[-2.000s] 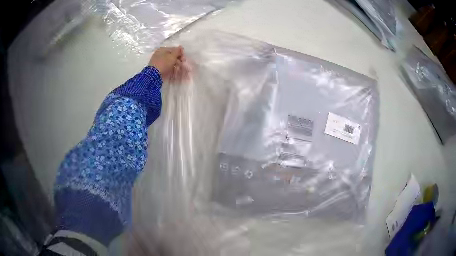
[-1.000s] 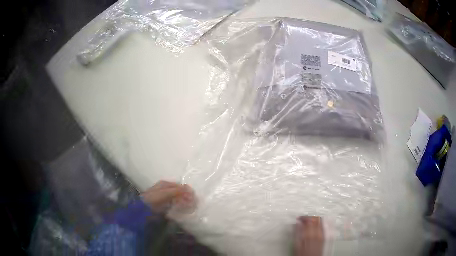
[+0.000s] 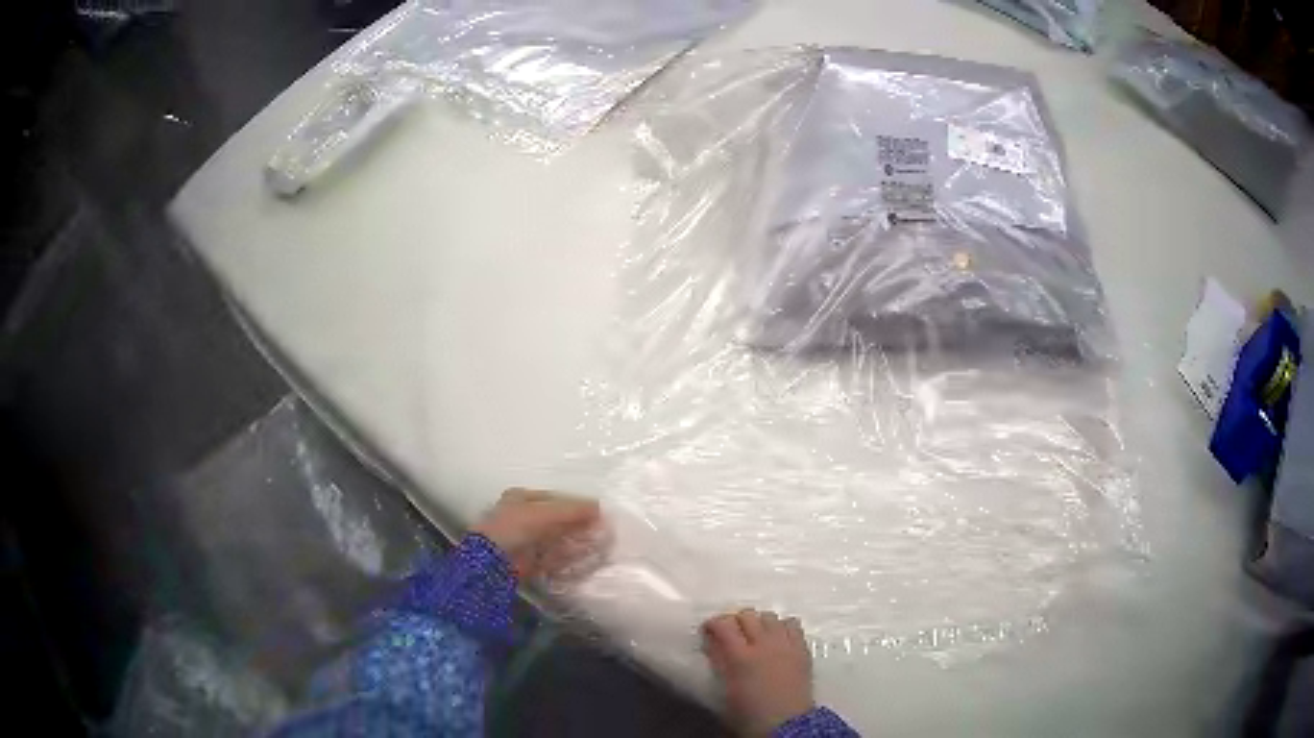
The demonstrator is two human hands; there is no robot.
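A clear poly bag (image 3: 850,483) lies on the white table with its near part flat and crinkled. Inside its far part is a grey-white wrapped bag (image 3: 922,130), with dark print and a white barcode sticker (image 3: 989,149) showing. My left hand (image 3: 548,535) is closed on the plastic at the bag's near left corner. My right hand (image 3: 761,666) is at the bag's near edge, fingers curled down on it; whether it grips the plastic is hidden.
The blue tape dispenser (image 3: 1259,397) and a white label sheet (image 3: 1212,343) are at right. Shiny plastic (image 3: 541,58) lies at the far left beside a bunched plastic strip (image 3: 320,141). Plastic-covered packages (image 3: 1210,108) are at far right, and a shiny package (image 3: 310,505) is below the left edge.
My left hand has come from the bag's far left side to its near left corner. My right hand has come into view and moved left. The bag has shifted away from me.
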